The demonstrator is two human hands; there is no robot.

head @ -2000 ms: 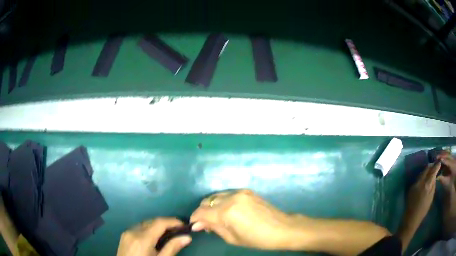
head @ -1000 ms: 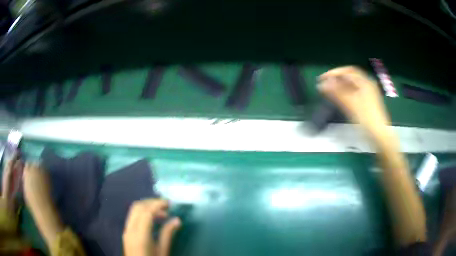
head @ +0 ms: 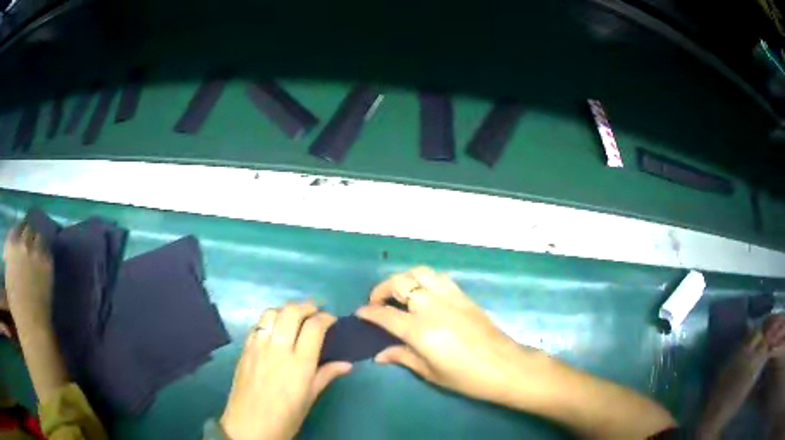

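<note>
A dark blank (head: 351,340) is held between my two hands low in the middle of the view, above the green tabletop. My left hand (head: 288,361) grips its left end with the thumb at the lower edge. My right hand (head: 430,331), with a ring on one finger, grips its right end between thumb and fingers. The blank looks slightly bent; parts of it are hidden under my fingers. A stack of dark blanks (head: 159,309) lies fanned out to the left of my left hand.
Beyond a white rail (head: 344,204), dark folded sleeves (head: 437,127) and a red-and-white strip (head: 605,133) lie on the green belt (head: 551,163). A white block (head: 683,299) is at right. Another person's hand (head: 30,275) touches the stack; a person's hands (head: 766,337) are at far right.
My right hand has come back from over the belt, and one more dark sleeve lies there. Both hands now hold a blank; a second ago my left hand was empty.
</note>
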